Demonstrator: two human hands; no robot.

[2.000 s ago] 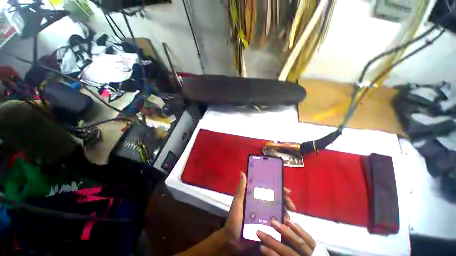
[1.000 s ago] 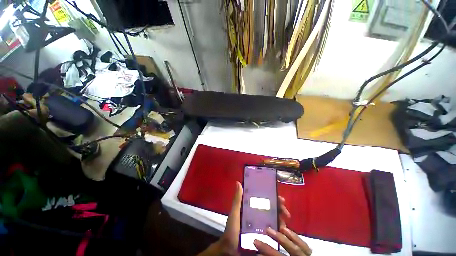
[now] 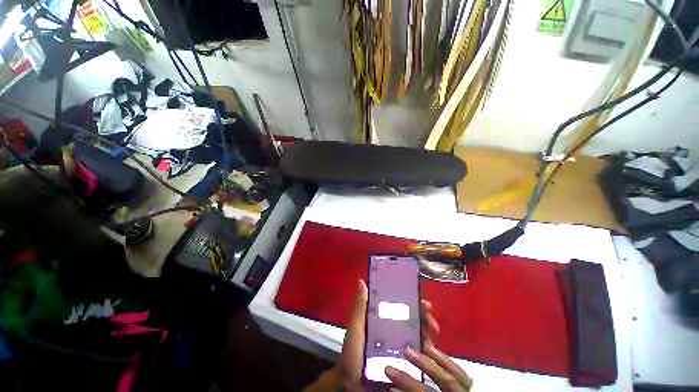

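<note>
My left hand (image 3: 353,344) holds a smartphone (image 3: 394,310) upright, thumb along its left edge and fingertips at its right edge. The screen is purplish with a white box. My right hand (image 3: 438,373) has its fingers over the lower part of the screen; its wrist is cut off by the frame. Behind the phone, a red fabric panel (image 3: 506,314) lies on the white table cover (image 3: 424,204), its right end showing a dark folded strip (image 3: 592,321). The steam iron (image 3: 442,266) rests on the red panel, partly hidden by the phone.
The iron's dark hose (image 3: 502,243) rises to the upper right. A dark sleeve board (image 3: 373,164) and a brown board (image 3: 536,184) lie along the far edge. Dark grey garments (image 3: 665,214) are at the right. A grey box (image 3: 270,237) and cluttered fabrics are at the left.
The whole scene sits lower in the picture than two seconds ago, showing more wall. The phone has shifted slightly left. Both hands stay at the phone; the iron remains on the panel.
</note>
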